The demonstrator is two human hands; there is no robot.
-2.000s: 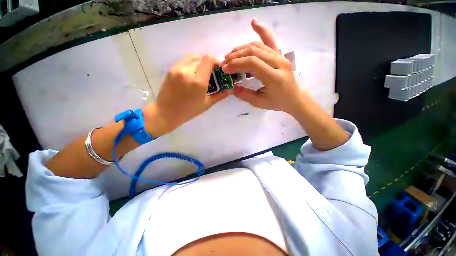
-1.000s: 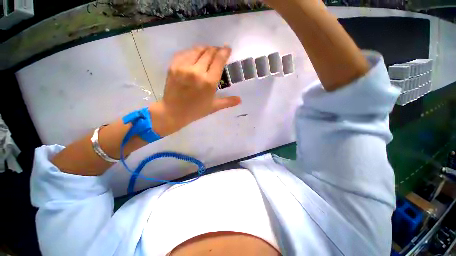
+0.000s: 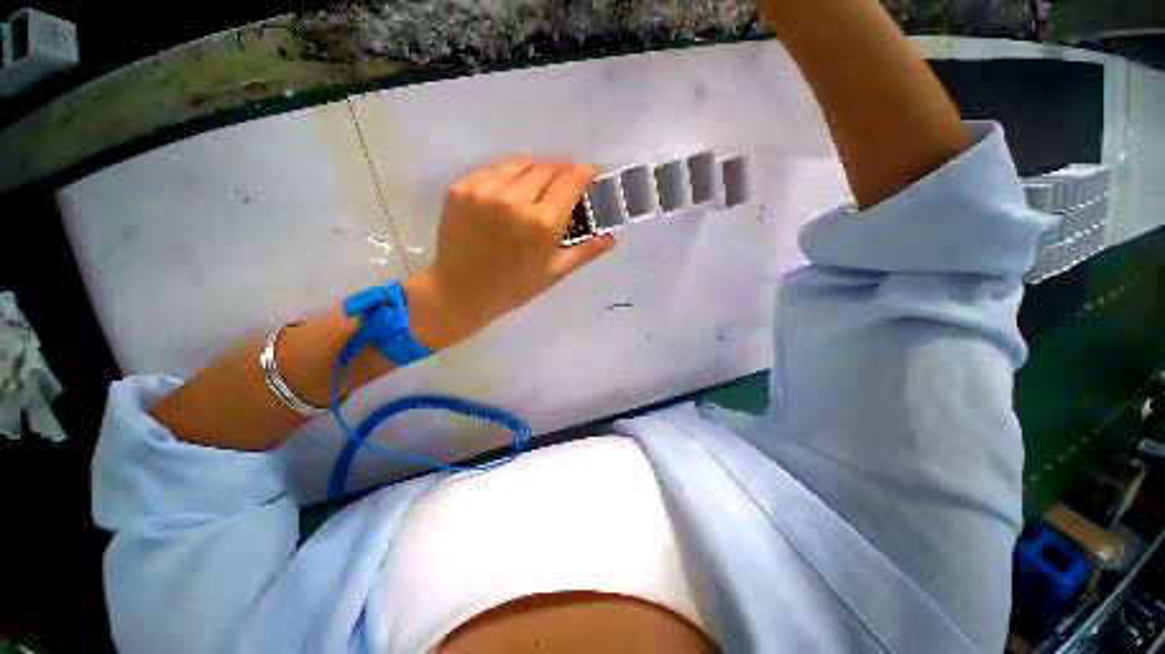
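My left hand rests on the white board, with thumb and fingers around a filled housing that is dark inside. This housing is at the left end of a row of several empty white housings, open side up. The rightmost housing stands slightly apart from the others. My right forearm reaches past the top edge of the picture, and my right hand is out of view. A blue wrist strap is on my left wrist.
A black mat at the right bears a block of white housings, partly behind my right sleeve. A blue coiled cord lies at the board's near edge. The conveyor's mottled edge runs beyond the board. White crumpled cloth is at far left.
Both hands were together on a green circuit board. My right hand then moved away beyond the top edge. My left hand moved down to the row's left end and its thumb closed in on the filled housing.
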